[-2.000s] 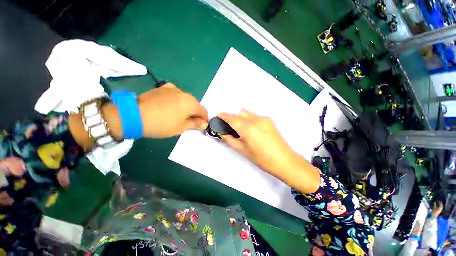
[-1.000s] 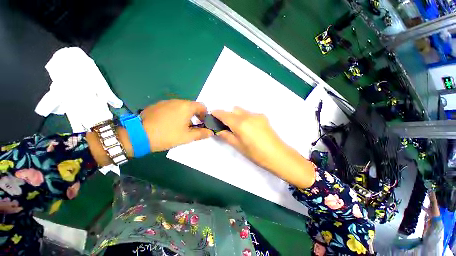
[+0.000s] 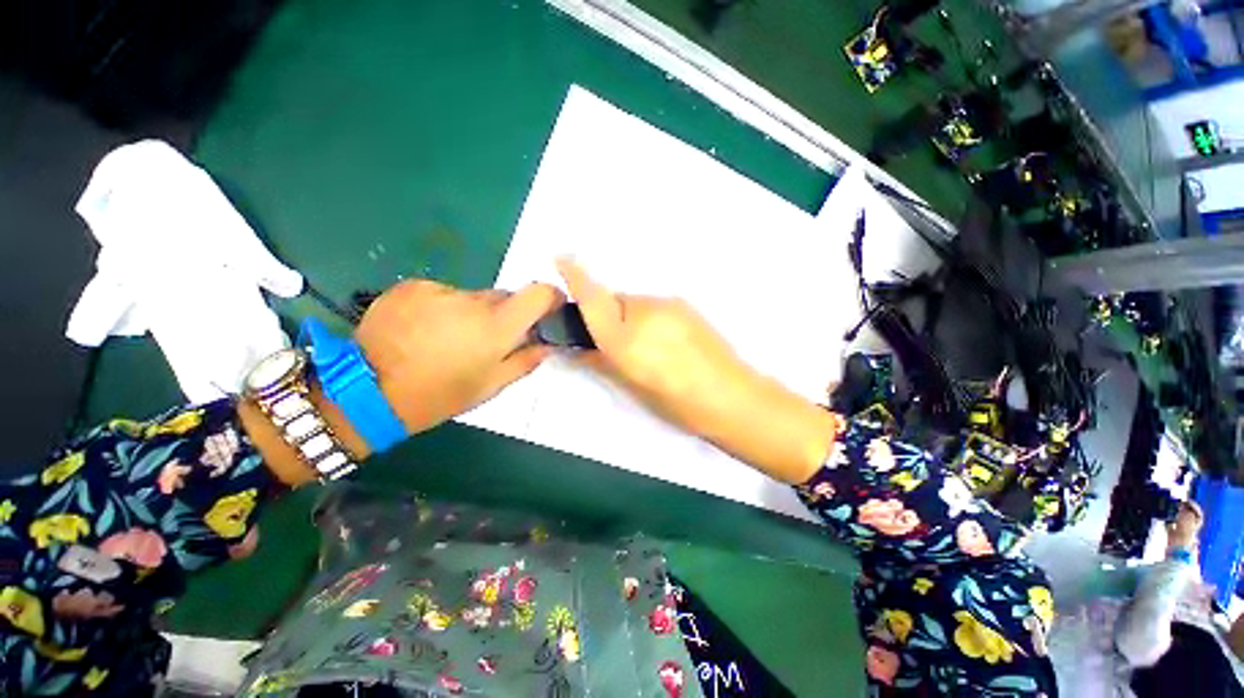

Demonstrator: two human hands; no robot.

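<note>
A small black adapter housing [image 3: 564,326] is held between both hands above the white paper sheet [image 3: 682,246]. My left hand [image 3: 443,348] grips its left end between thumb and fingers. My right hand [image 3: 655,348] holds its right side, with the index finger raised. The fingers hide most of the housing. A thin black cord [image 3: 328,299] shows just behind my left hand, beside the crumpled white cloth [image 3: 184,259].
A pile of wired boards [image 3: 989,450] with black cords lies at the right. The green conveyor [image 3: 805,96] carries spaced boards beyond the pale rail [image 3: 709,85]. A dark mat [image 3: 41,246] lies at the left. Another person's arm [image 3: 1153,600] shows at lower right.
Both hands have turned the housing and still hold it. The right index finger has lifted. The paper and cloth appear shifted up and left in the view.
</note>
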